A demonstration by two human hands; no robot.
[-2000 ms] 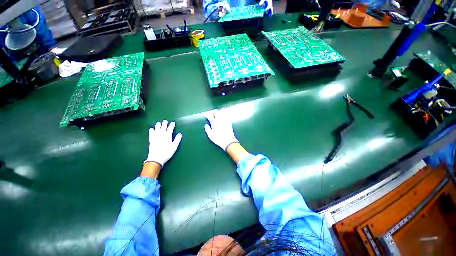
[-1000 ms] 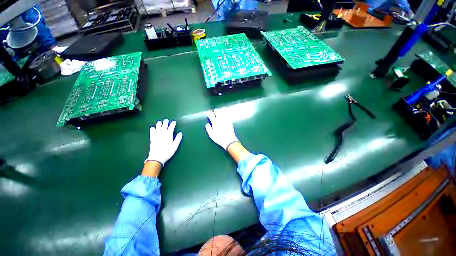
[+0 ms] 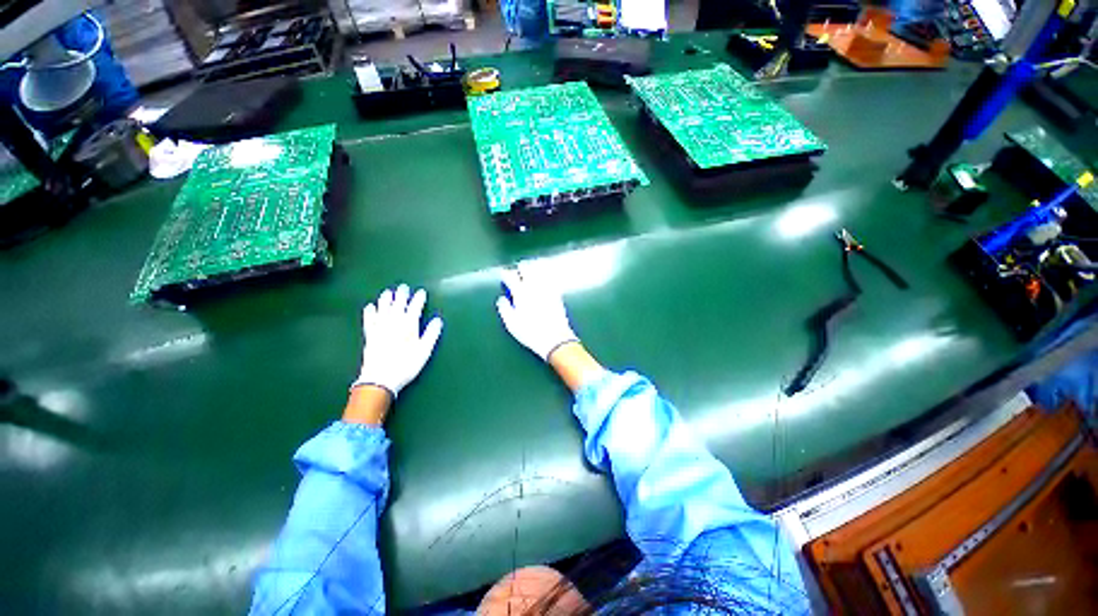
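Note:
My left hand [image 3: 399, 341], in a white glove, lies flat on the glossy green mat [image 3: 482, 409], fingers spread, holding nothing. My right hand [image 3: 533, 313], also gloved, rests palm down to its right, empty. A green printed circuit board [image 3: 245, 211] sits on a dark support at the left. A second board [image 3: 552, 144] sits beyond my right hand, and a third board [image 3: 722, 114] stands farther right. Neither hand touches a board. Side cutters [image 3: 852, 259] with dark handles lie open on the mat at the right.
A black tool tray [image 3: 409, 89] and yellow tape roll [image 3: 482, 82] stand at the far edge. A bare dark foam pad [image 3: 601, 59] lies near a person in blue. A parts box [image 3: 1033, 271] is at the right. Orange carriers [image 3: 963, 505] are stacked at lower right.
Across the bench, the board on the far foam pad was lifted off, leaving the pad bare; the person there now has a board with components visible. My hands have stayed practically still.

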